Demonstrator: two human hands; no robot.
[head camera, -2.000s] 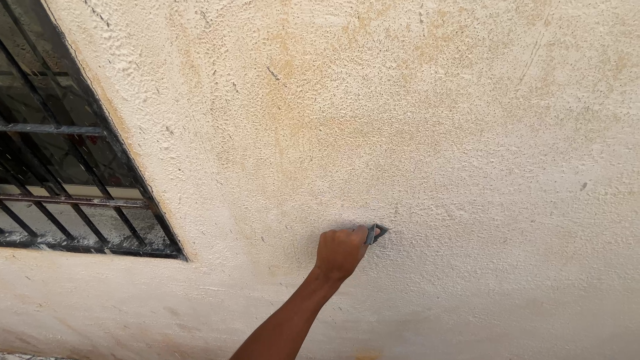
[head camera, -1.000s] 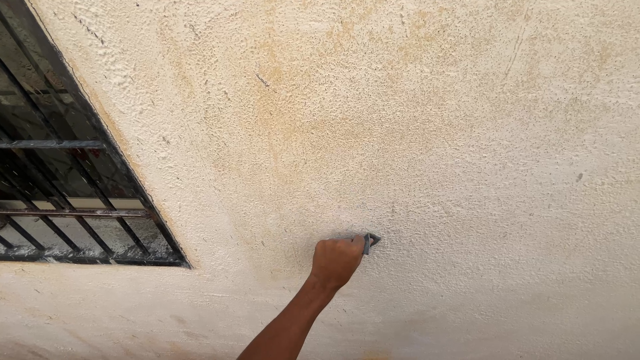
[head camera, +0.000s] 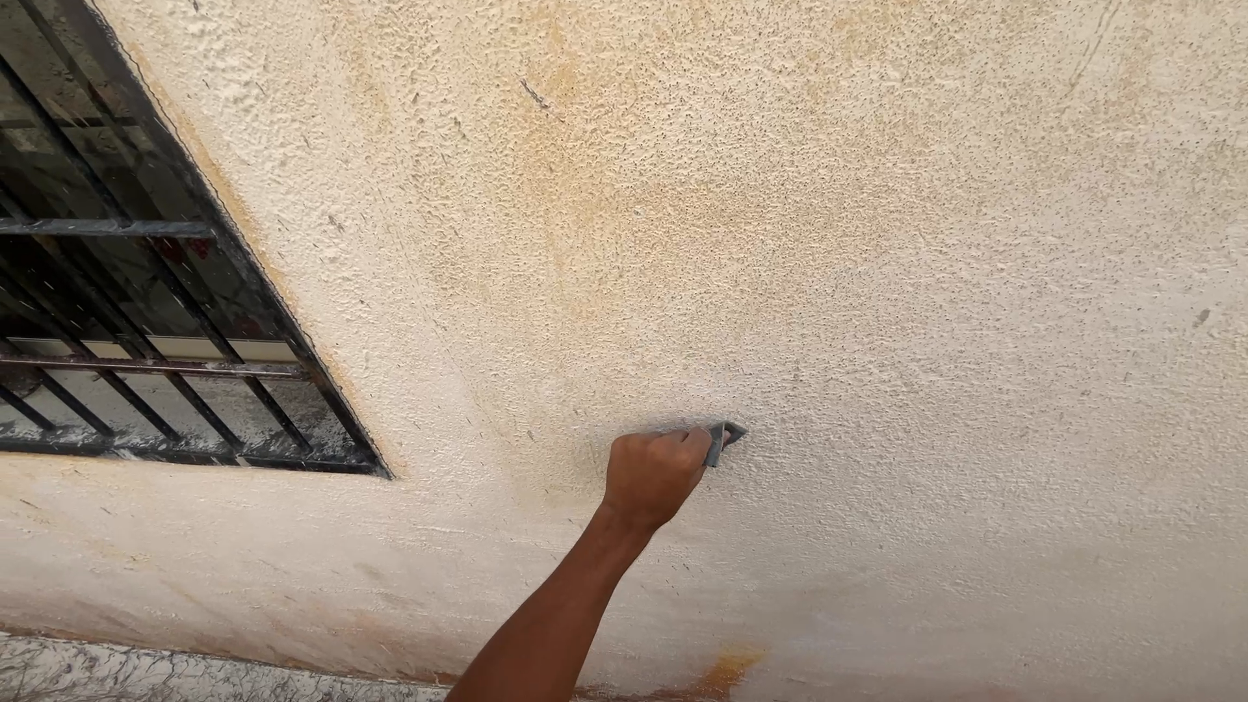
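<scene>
My left hand (head camera: 658, 473) reaches up from the bottom edge and rests against the textured, cream-painted wall (head camera: 877, 292). Its fingers are closed on a folded piece of dark grey abrasive paper (head camera: 720, 444), which looks like sandpaper. The paper's folded edges stick out to the right of the fingers, close against the wall surface; the rest is hidden in the hand. Around the hand the wall is rough and pitted, with yellowish stains higher up and a paler, greyer area to the right. My right hand is not in view.
At the left is a window opening with a black metal grille (head camera: 156, 367), its bars dusted with pale powder. A whitish, marked ledge or ground strip (head camera: 146, 673) runs along the wall's foot at lower left. An orange-brown stain (head camera: 731, 668) lies low on the wall.
My left hand stays at the wall with the abrasive paper in its grip, with only small shifts. The view has tilted slightly, showing more of the strip at the wall's foot.
</scene>
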